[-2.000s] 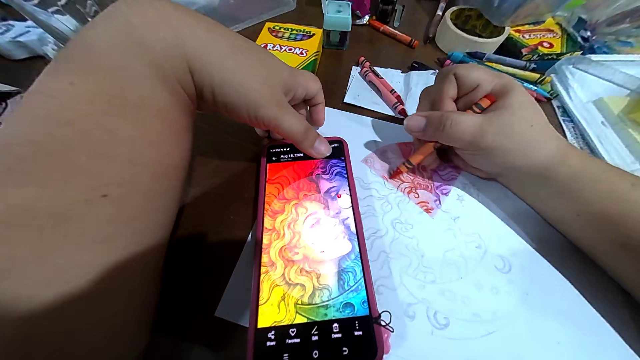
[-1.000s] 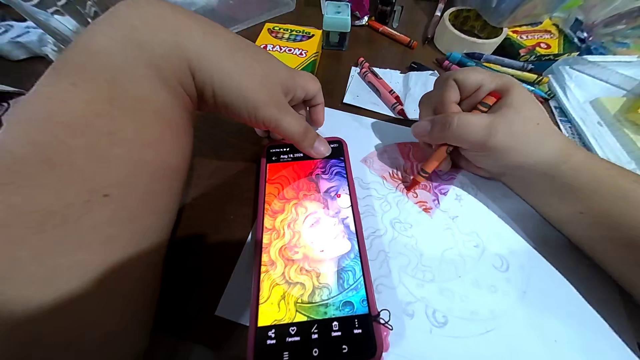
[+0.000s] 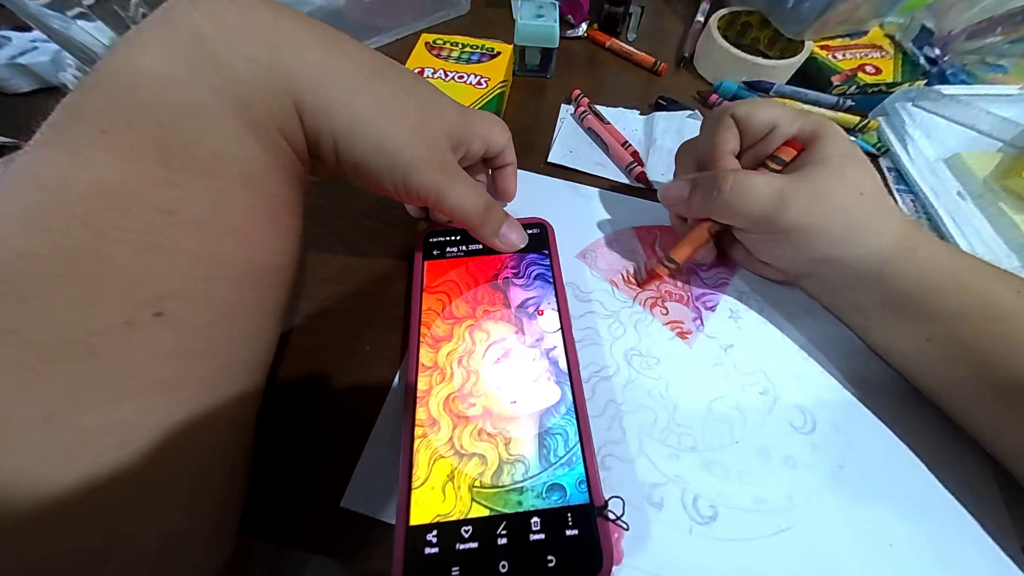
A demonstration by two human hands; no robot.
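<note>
My right hand (image 3: 768, 184) grips an orange crayon (image 3: 692, 244), its tip on the red and purple colored patch of a pencil drawing on white paper (image 3: 800, 360). My left hand (image 3: 480, 176) rests at the top of a smartphone (image 3: 496, 384) in a dark pink case, thumb on its upper edge and the other fingers curled behind it. The phone lies over the paper's left part and shows a rainbow-colored picture of two faces with wavy hair. Red and pink crayons (image 3: 610, 138) lie on a small piece of white paper (image 3: 572, 148) beyond the drawing.
At the back stand a yellow crayon box (image 3: 468, 68) and a teal-topped sharpener (image 3: 536, 36). Another orange crayon (image 3: 626, 51), a roll of tape (image 3: 712, 56), a second crayon box (image 3: 860, 60) and several crayons lie farther right. A clear plastic container (image 3: 944, 120) sits at the right edge.
My right hand has shifted slightly with the orange crayon, whose tip has moved a little over the colored patch. My left hand and the phone stay in place.
</note>
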